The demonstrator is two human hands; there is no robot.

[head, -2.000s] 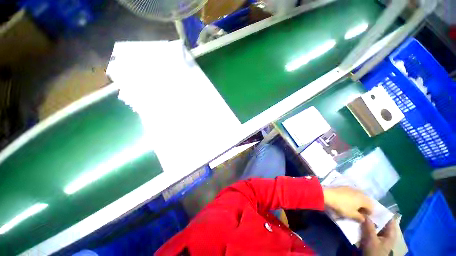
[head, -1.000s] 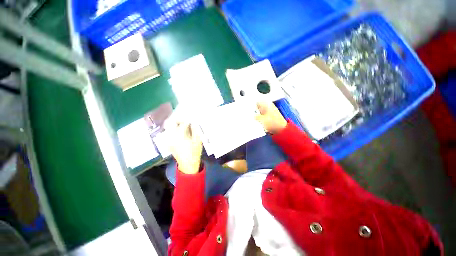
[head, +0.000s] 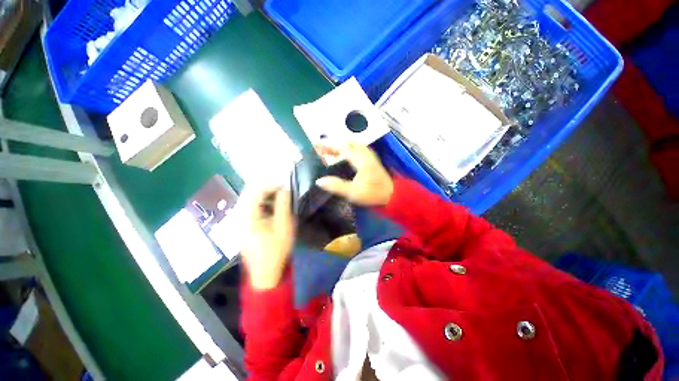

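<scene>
A cream-white punched card with one large and one small hole overhangs the bench edge beside the crate. My right hand is at its lower edge, thumb and fingers apart. My left hand is blurred, near the glare-lit clear plastic bags; I cannot tell whether it holds something. A thin shiny strip shows between my hands, too blurred to name. Dark purple-brown printed cards and a white leaflet stack lie at the left bench edge.
A stack of punched cards stands at the far left. A blue mesh basket with white items is behind. A blue crate at right holds a small open carton and a silvery heap. A flat blue bin adjoins it.
The white sheet held between my hands a second ago is no longer seen there. My right hand has moved beside the punched card with its fingers spread. The camera view has shifted.
</scene>
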